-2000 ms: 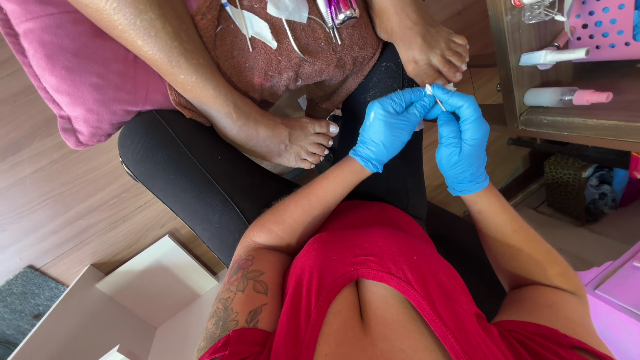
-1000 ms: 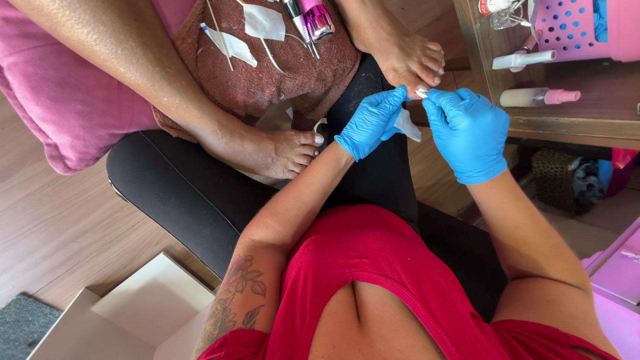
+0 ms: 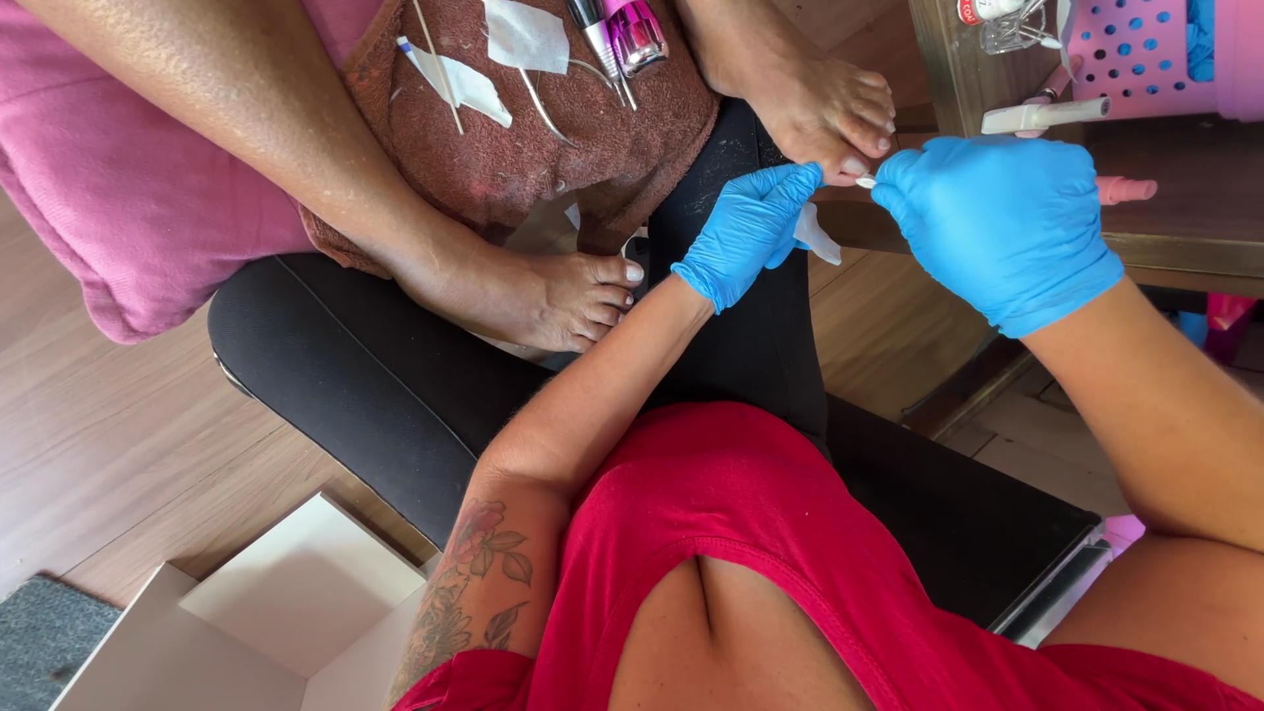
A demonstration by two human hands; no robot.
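My left hand point(image 3: 755, 232), in a blue glove, touches the big toe of another person's foot point(image 3: 825, 114) with its fingertips. A white sheet piece point(image 3: 818, 235) sticks out beneath its fingers. Gloved in blue too, my right hand point(image 3: 1002, 227) pinches a small white-tipped item point(image 3: 866, 182) against that toe; the rest of the item is hidden by the fingers. The person's other foot point(image 3: 533, 296) rests lower left, beside my dark trousers. A brown towel point(image 3: 553, 168) lies between the feet, bearing white sheet pieces point(image 3: 526, 37), a thin stick point(image 3: 437, 64) and metal-tipped tools point(image 3: 597, 41).
A pink cushion point(image 3: 168, 188) lies under the person's leg at the left. On the wooden shelf point(image 3: 1175, 163) at the upper right are a pink perforated basket point(image 3: 1136, 59), a white tube point(image 3: 1045, 116) and a bottle with a pink cap point(image 3: 1126, 190). A white open box point(image 3: 306, 583) stands lower left.
Two seconds ago both hands met just below the toes; now they are at the big toe, the white-tipped item against it. The white sheet piece under my left hand shows since one second ago.
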